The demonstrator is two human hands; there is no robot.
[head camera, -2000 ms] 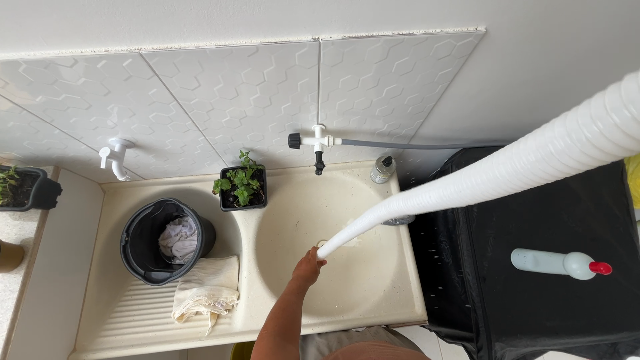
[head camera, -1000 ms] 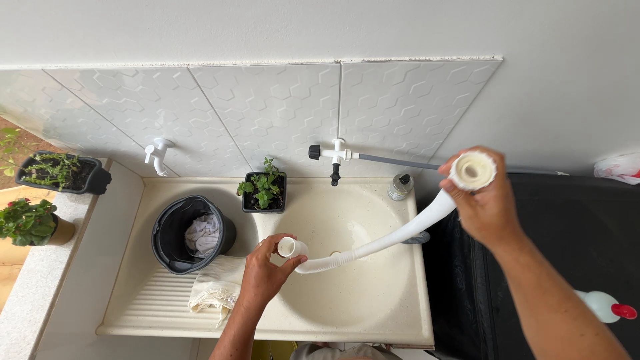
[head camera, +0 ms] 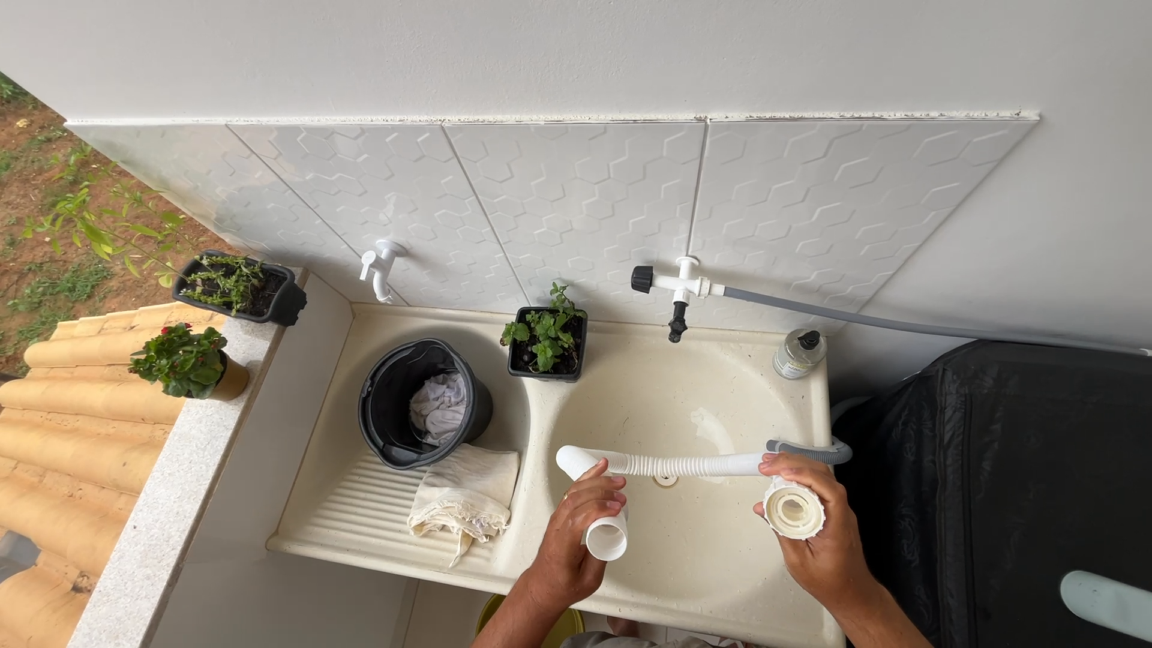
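Observation:
A white corrugated plastic drain pipe (head camera: 688,464) spans between my hands above the right basin of the cream laundry sink (head camera: 684,576). My left hand (head camera: 580,526) grips its bent left part, with the round open end facing up toward me. My right hand (head camera: 819,517) is closed around the other end, where a wide ribbed collar nut shows its ring-shaped opening. Beneath the pipe, the drain hole (head camera: 665,481) is partly in view. A grey hose end (head camera: 810,450) hooks over the sink's right edge, behind my right hand.
In the left basin are a black bucket (head camera: 477,409) with cloth inside and a folded cream cloth (head camera: 468,486). A potted plant (head camera: 549,342), a soap bottle (head camera: 799,354) and a white tap (head camera: 688,281) with grey hose line the back. A black-covered object (head camera: 1035,486) stands right.
The pipe, earlier stretching up to the right, now lies low and level across the basin. My right hand has come down and nearer my left. The view has shifted, showing more at left.

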